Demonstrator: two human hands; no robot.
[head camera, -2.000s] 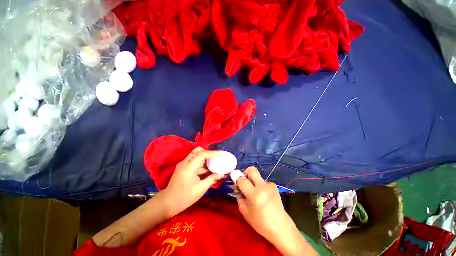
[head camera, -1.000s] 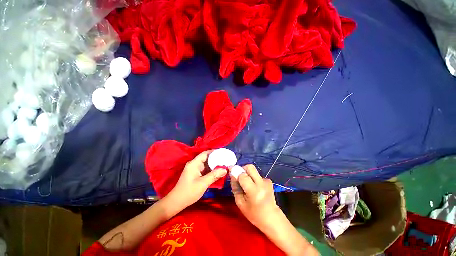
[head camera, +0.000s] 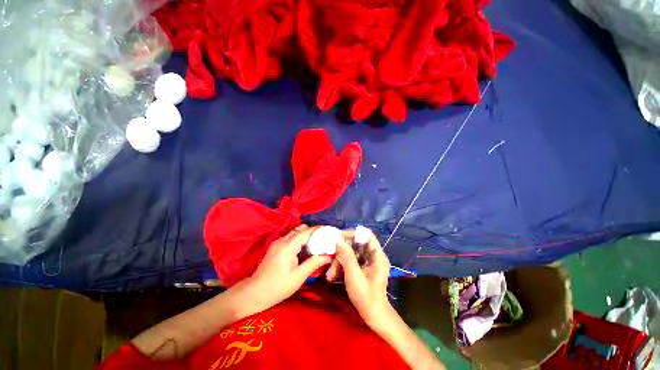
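Note:
A red plush piece (head camera: 250, 230) with floppy lobes lies at the table's near edge, its near end in my left hand (head camera: 284, 261). My left fingers hold a white ball (head camera: 325, 241) against the red end. My right hand (head camera: 364, 271) is at the ball's right side, fingers bent, with a white finger wrap (head camera: 362, 235) on one finger. A needle cannot be made out between the fingers. A long white thread (head camera: 438, 160) slants from the red pile down to beside my right hand.
A large red plush pile (head camera: 391, 54) lies at the far side. A clear bag of white balls (head camera: 65, 108) is at left, with three loose balls (head camera: 163, 115) beside it. A cardboard box with scraps (head camera: 528, 318) and a red crate (head camera: 606, 343) stand below at right.
My right hand has turned, and its fingertips have closed in on the ball's right side. The wrapped finger has lifted away from the ball. My left hand still holds ball and plush.

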